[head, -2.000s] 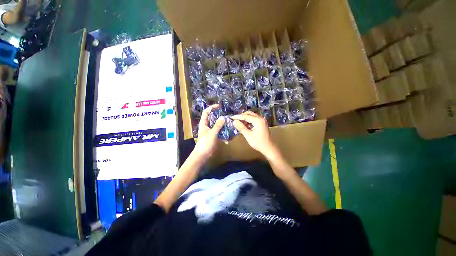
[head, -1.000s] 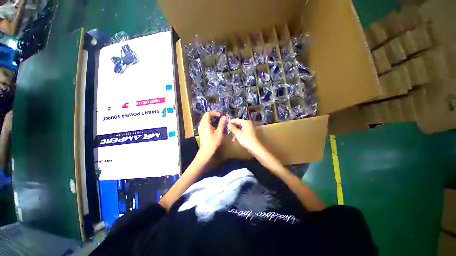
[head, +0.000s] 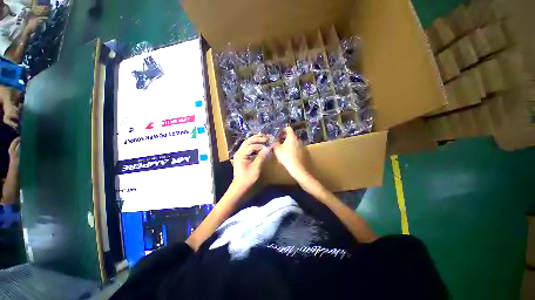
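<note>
The large open brown carton [head: 346, 164] stands in front of me, its thin card dividers [head: 308, 44] forming a grid. Many cells hold dark bagged units [head: 252, 94] in shiny crinkled clear plastic; several cells at the far middle show no unit. My left hand [head: 251, 158] and my right hand [head: 290, 153] are close together over the carton's near edge. Both grip a clear poly bag [head: 273, 134] between the fingertips. The fingers mostly hide what is inside the bag.
The white printed box [head: 158, 137] is left of the carton, with two or so dark bagged pieces [head: 146, 72] on it. A green board [head: 58, 158] is further left; other people's hands [head: 10, 111] show beyond. Folded partitions [head: 475, 70] lie right, above green floor with a yellow line [head: 399, 193].
The dark unit seen between my hands two seconds ago is now mostly hidden. My right hand has moved slightly up, its fingers pointing into the carton. More of other people's hands shows at far left.
</note>
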